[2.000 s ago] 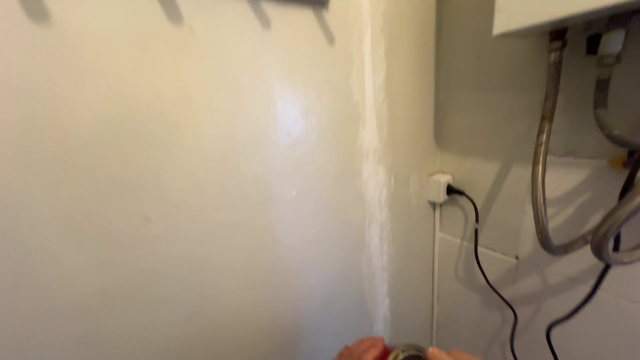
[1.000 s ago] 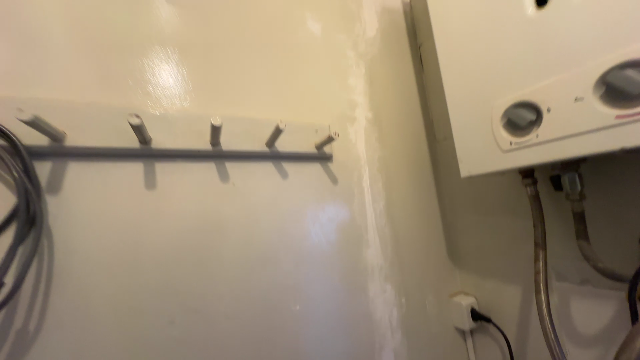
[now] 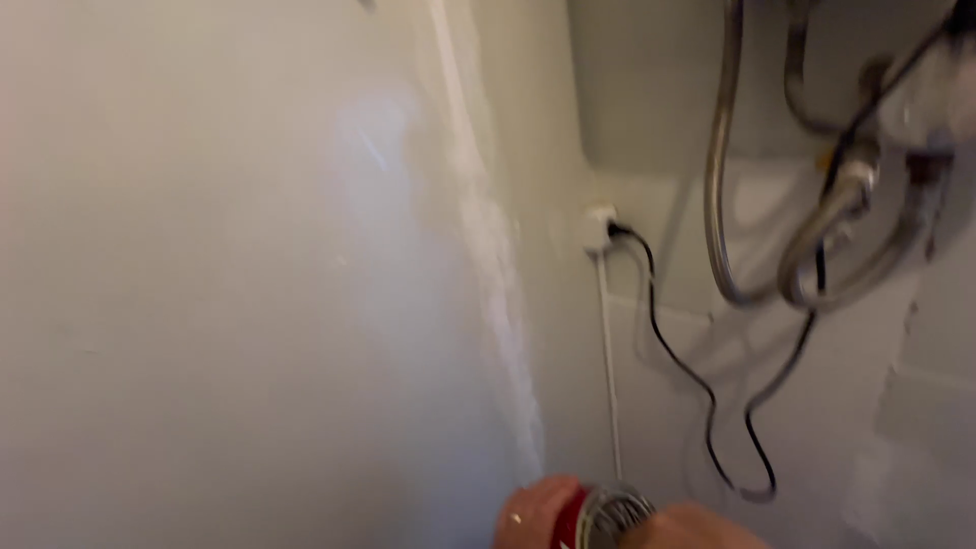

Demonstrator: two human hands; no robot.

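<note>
At the bottom edge, right of the middle, a round red object with a metallic, ridged end (image 3: 610, 518) sits between my hands; its kind cannot be told. My left hand (image 3: 530, 515) closes around its left side. The fingers of my right hand (image 3: 694, 528) lie against its right side, and most of that hand is out of the frame. Just above them ends the visible part of a rough white strip of filler (image 3: 496, 282) that runs down the painted wall (image 3: 229, 305).
Right of the strip, a white wall socket (image 3: 600, 227) holds a black plug, whose power cord (image 3: 663, 339) hangs in a loop. Curved metal hoses (image 3: 720, 175) and a pipe fitting (image 3: 858, 179) stand out from the wall at upper right. A thin white conduit (image 3: 608, 366) runs down from the socket.
The view has swung down from the peg rail and wall-mounted heater seen one second ago. My hands and the round object, out of view then, show again at the bottom edge.
</note>
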